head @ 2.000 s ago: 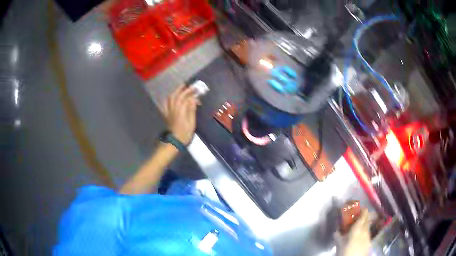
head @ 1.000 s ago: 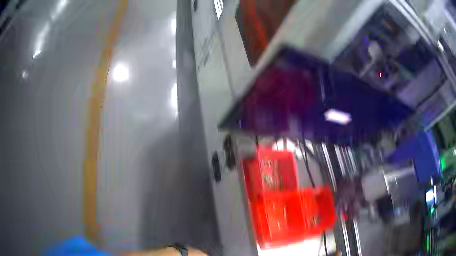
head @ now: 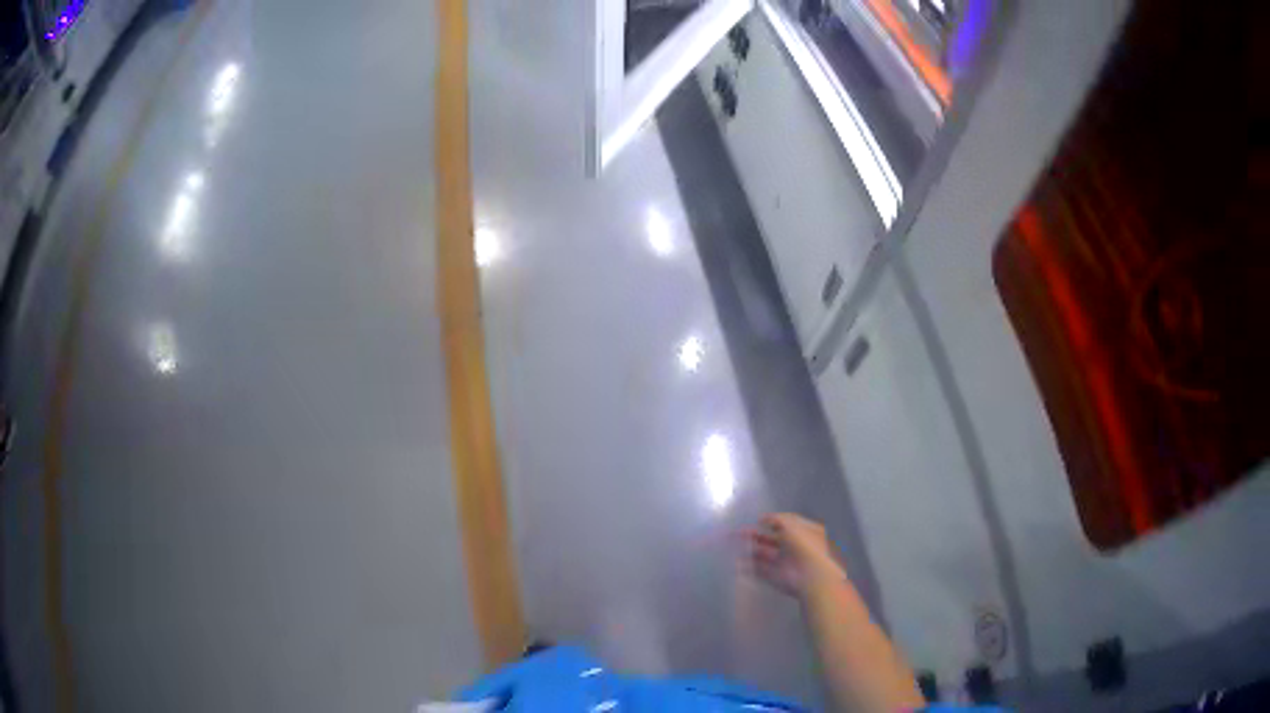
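My right hand is bare and low in the picture, in front of the blue sleeve and shirt. Its fingers are loosely curled and a little apart, slightly blurred, with no object visible in them. It hangs over the grey floor, beside the base of a pale machine cabinet. My left hand is not in view. A small dark thing shows at the edge of the blue shirt; I cannot tell what it is.
A dark red-brown window panel fills the right side of the cabinet. A white-framed door or guard juts out over the floor at the top. A yellow line runs along the aisle, with another at the far left.
The view has swung from the bench to the aisle. The black pad, red bins and dark screen have left the picture. The left arm is gone; the right hand now shows without the orange-brown piece.
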